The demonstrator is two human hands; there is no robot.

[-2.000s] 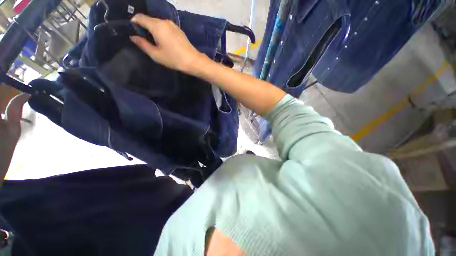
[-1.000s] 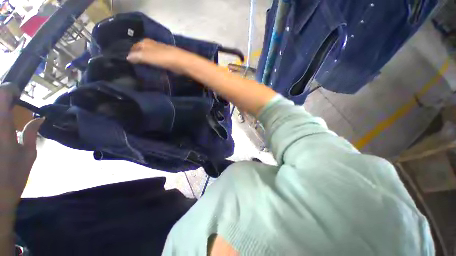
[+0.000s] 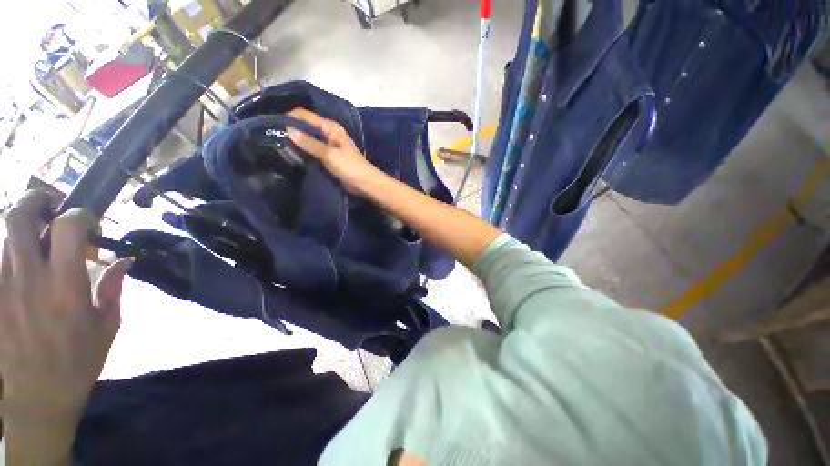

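Several dark blue sleeveless denim garments (image 3: pixel 305 264) hang close together from a dark metal rail (image 3: pixel 168 100) on black hangers (image 3: pixel 450 117). My right hand (image 3: pixel 329 150) is shut on the collar of one garment, beside its neck label (image 3: pixel 277 133). The fingertips are partly inside the neck opening. My left hand (image 3: pixel 56 305) is at the left edge, by the rail's near end, with its fingers bent around a dark bar or hanger part and a pale curved hook. What exactly it grips is partly hidden.
More denim garments (image 3: pixel 673 100) hang at the upper right. Dark cloth (image 3: pixel 218 400) lies at the bottom left. A red and white pole (image 3: pixel 480 82) stands beyond the rail. Grey floor with a yellow line (image 3: pixel 728 264) shows at right. Tables and boxes are at upper left.
The view has shifted, showing more of the rail. My right hand has gone from reaching over the garments to holding one collar, which stands raised. More of my left hand shows.
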